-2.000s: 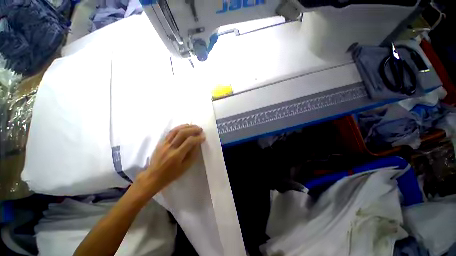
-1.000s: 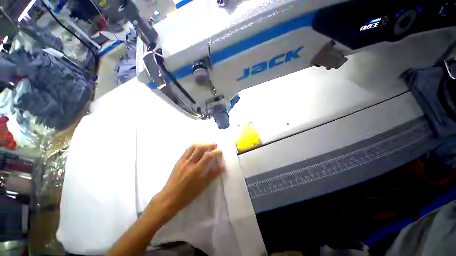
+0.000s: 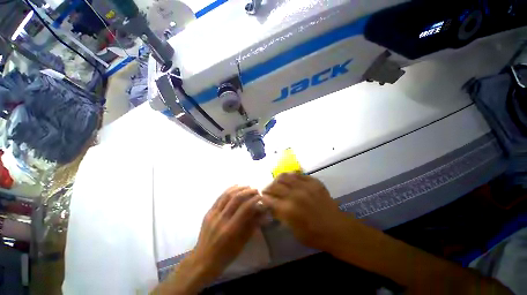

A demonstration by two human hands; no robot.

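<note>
The white fabric panel [image 3: 110, 213] lies spread on the machine bed, left of and under the needle area. My left hand [image 3: 231, 222] rests on its right edge, fingers bent. My right hand [image 3: 297, 207] is beside it, its fingertips together at the fabric edge near my left fingertips. What the fingers pinch is mostly hidden by them. The yellow block [image 3: 287, 162] sits on the bed just beyond my right fingers. The white sewing machine head [image 3: 312, 78] is above, its presser foot area [image 3: 253, 144] ahead of my hands; the needle is too small to tell.
Ruler tape [image 3: 399, 193] runs along the table's front edge. Grey-blue cloth with a dark loop [image 3: 503, 112] lies at the right end. Grey-blue fabric bundles [image 3: 55, 118] and shiny brown taped cardboard [image 3: 55, 222] are at the left. A black display panel [image 3: 445, 29] is at upper right.
My right hand has come into view and joined my left at the fabric edge. My left hand has moved slightly nearer me. The long strip hanging over the front edge no longer shows there.
</note>
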